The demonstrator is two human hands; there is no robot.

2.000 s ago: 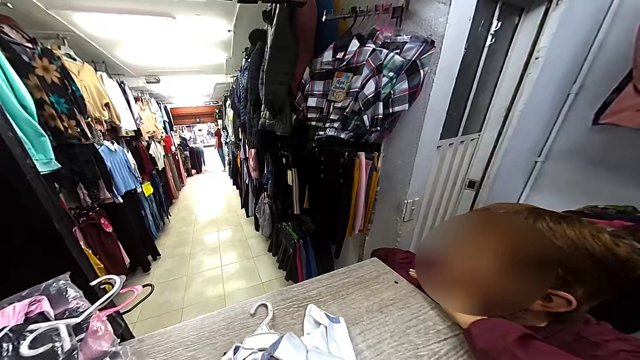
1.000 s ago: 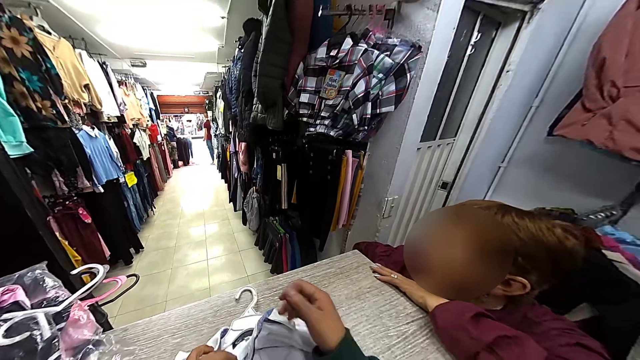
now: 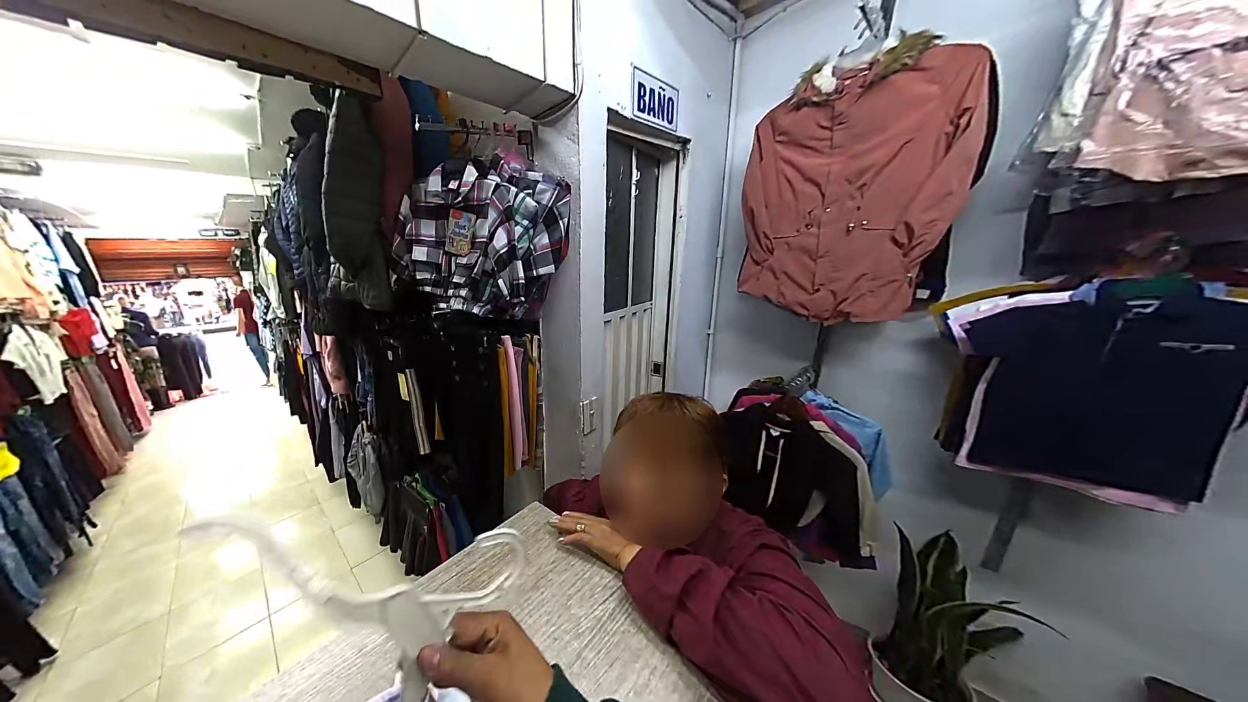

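In the head view my right hand [image 3: 487,655], with a dark green cuff at the wrist, is closed on a white plastic clothes hanger [image 3: 400,606] near the bottom edge. The hanger's hook curls up over the grey wood-grain counter [image 3: 585,624], and its left part is blurred. A small piece of whitish cloth [image 3: 447,693] shows just below my fingers, mostly cut off by the frame. My left hand is outside the view.
A person in a maroon top [image 3: 721,604] leans on the counter's far edge. A potted plant [image 3: 926,614] stands at lower right. Clothes racks line the tiled aisle [image 3: 185,575]. A salmon jacket [image 3: 863,185] and a navy polo shirt [image 3: 1121,380] hang by the wall.
The view has swung to the right. My right hand, over the grey-and-white garment a second ago, now grips a white hanger. My left hand has left the view.
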